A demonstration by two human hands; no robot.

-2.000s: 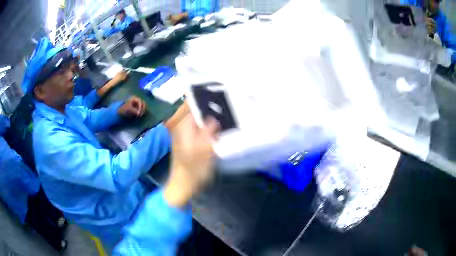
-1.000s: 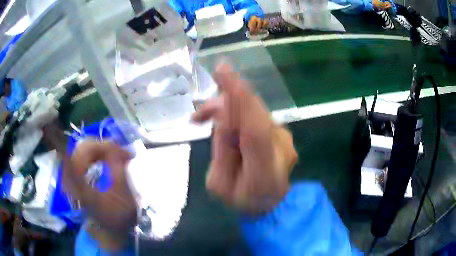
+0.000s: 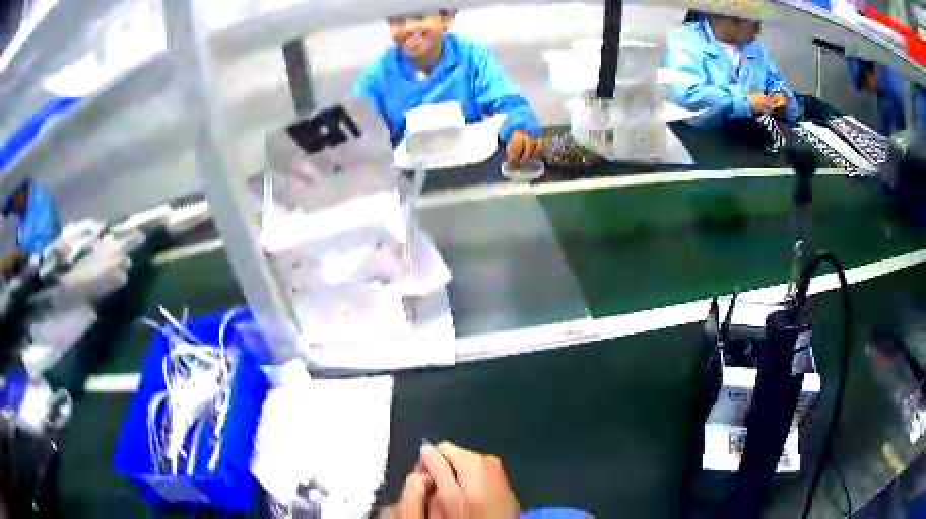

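My right hand [image 3: 462, 487] is at the bottom middle edge, partly cut off, its thumb and forefinger pinched together with a tiny dark tip between them that is too small to name. My left hand [image 3: 408, 499] is mostly cut off and hidden beside it; only some fingers show, touching or close to the right hand. A white foam pad [image 3: 323, 438] lies left of the hands, with a crumpled clear plastic bag [image 3: 313, 499] on its lower end. A blue parts bin [image 3: 225, 468] with white cables [image 3: 188, 400] stands further left.
The black electric screwdriver [image 3: 774, 405] stands upright at right, by the white screw feeder [image 3: 749, 461]. White stacked housings [image 3: 350, 314] stand behind a clear panel at the back left. The green conveyor [image 3: 670, 243] crosses behind. Across it sit a person [image 3: 447, 86] and another person [image 3: 726, 81] in blue.
The view has swung from the left neighbour to the bench in front. Both hands, raised and apart a second ago, are now low and together at the bottom edge.
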